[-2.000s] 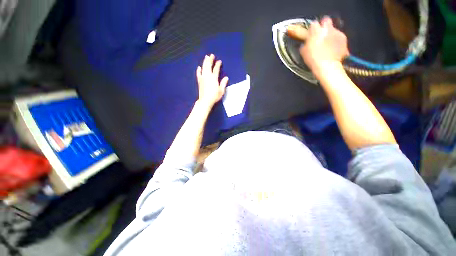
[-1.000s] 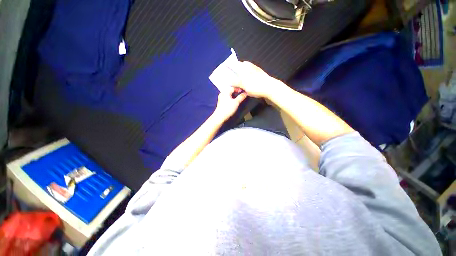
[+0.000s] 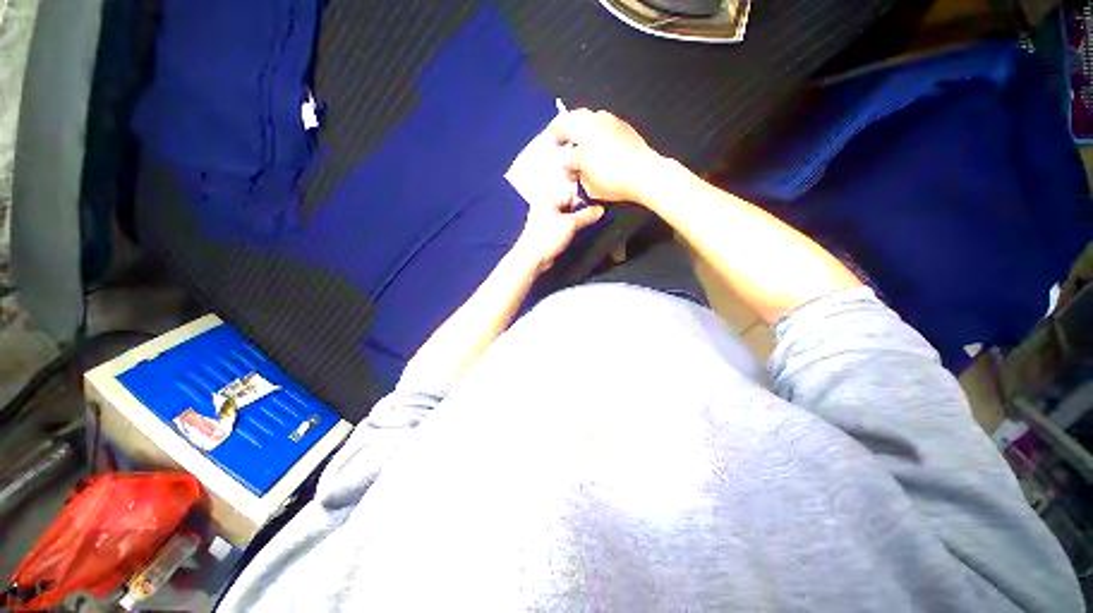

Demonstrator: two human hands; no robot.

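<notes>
A navy fabric panel lies flat on the black ribbed ironing pad. A white piece lies at the panel's right end, partly covered by my hands. My right hand is at its right edge, with fingers bent over the edge of the cloth and the white piece. My left hand is just below, its fingertips at the same edge, pinching the cloth. The steam iron stands at the top of the view, cut off by the frame, untouched.
A stack of navy pieces with a small white tag lies at the upper left. A larger navy heap is on the right. A blue-fronted box and a red bag are at the lower left.
My right hand has let go of the iron and come over to the white piece, and my left hand has moved to its lower edge. In the last second the fingers have shifted slightly.
</notes>
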